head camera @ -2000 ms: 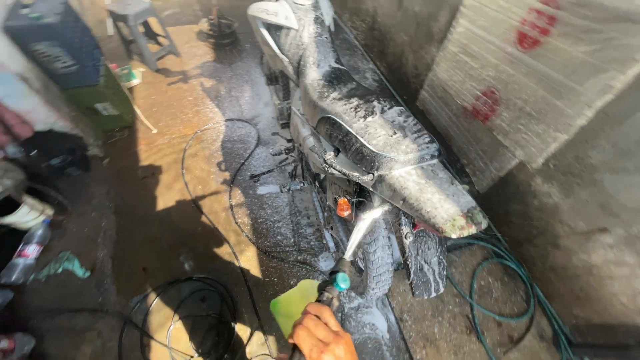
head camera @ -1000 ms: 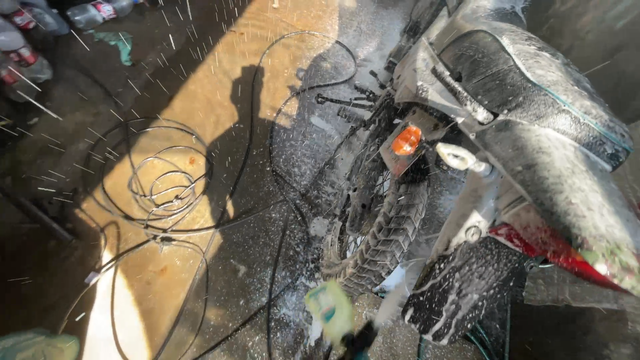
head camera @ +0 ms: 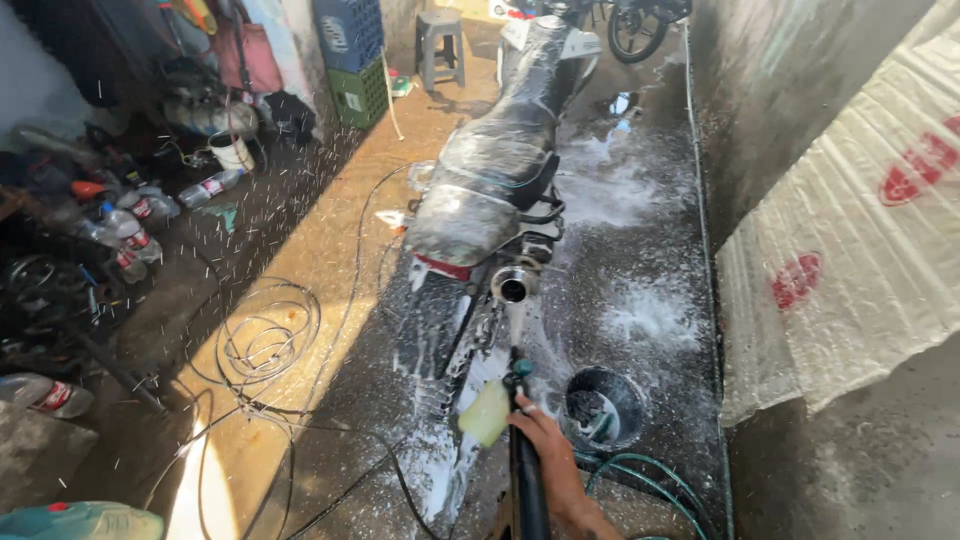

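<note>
A pressure washer lance with a pale green foam bottle at its front rises from the bottom edge. One hand, which looks like my right hand, is on the lance near the bottle, its fingers around the right side. A spray leaves the nozzle toward the exhaust pipe of a foam-covered motorcycle. The motorcycle stands with its rear wheel toward me. My left hand is not in view.
A black bucket with suds and a green hose lie right of the lance. A coiled black hose is on the floor at left. Plastic bottles, stacked crates and a grey stool stand farther off. Plastic sheeting hangs at right.
The view has shifted to behind the motorcycle, and the bucket has come into sight. The spray now points at the exhaust pipe; one second ago it was near the orange turn signal.
</note>
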